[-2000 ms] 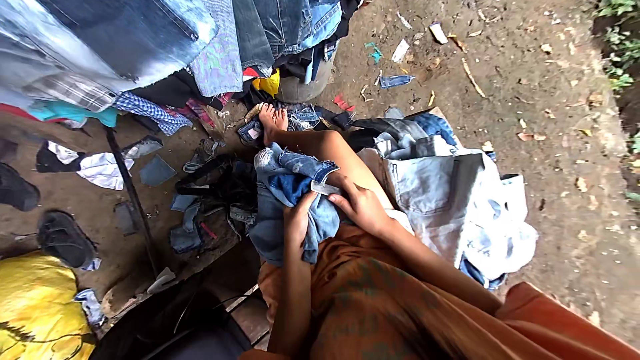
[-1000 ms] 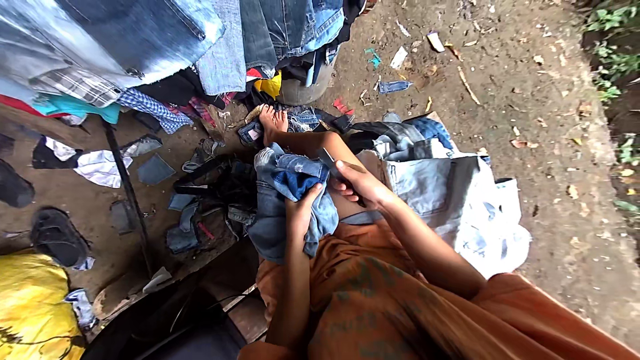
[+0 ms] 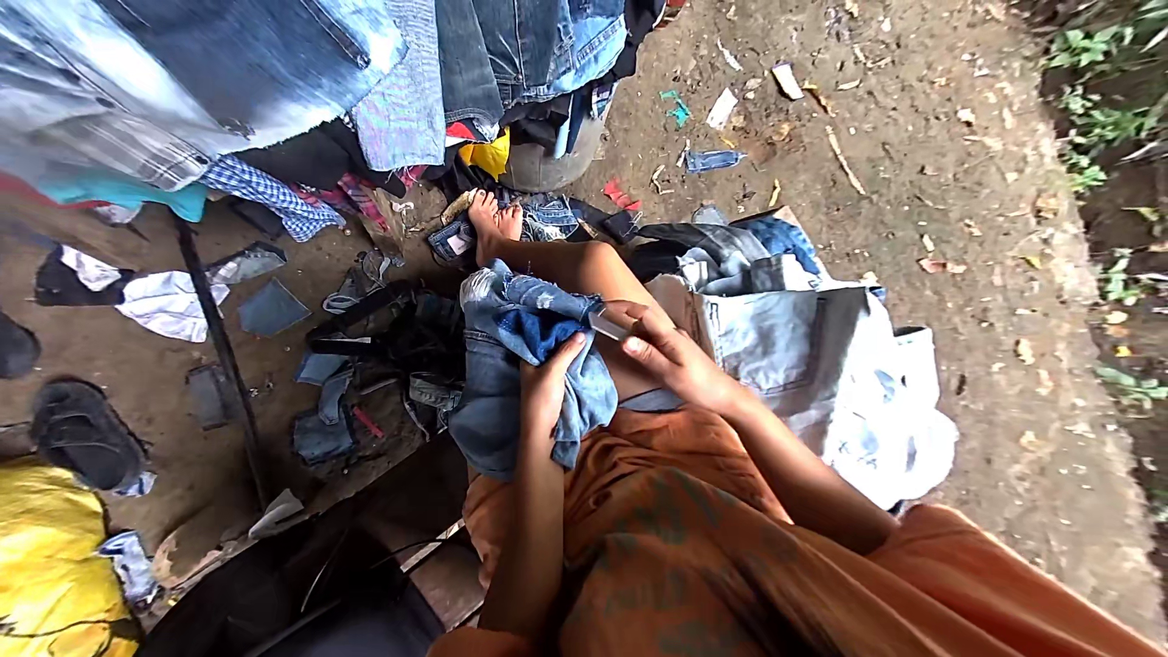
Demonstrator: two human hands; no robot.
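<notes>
My left hand (image 3: 547, 379) is closed on a bunched piece of blue denim (image 3: 497, 401) that lies over my lap and raised leg. In my right hand (image 3: 680, 360) is a small flat blade (image 3: 610, 326), its tip against the frayed, rolled edge of the denim. A darker blue fold shows between the blade and my left hand. The blade's handle is hidden by my fingers, so its exact kind cannot be told.
Denim garments (image 3: 511, 55) are piled at the upper left. Pale jeans (image 3: 776, 338) lie right of my leg. Denim scraps (image 3: 274, 307), a dark pole (image 3: 214, 338), a black sandal (image 3: 87, 433) and a yellow sack (image 3: 55, 557) are on the left. Bare foot ahead.
Two seconds ago both hands were together at the denim. My right hand moved a little away with the blade showing upright, and now the blade is tilted down against the cloth.
</notes>
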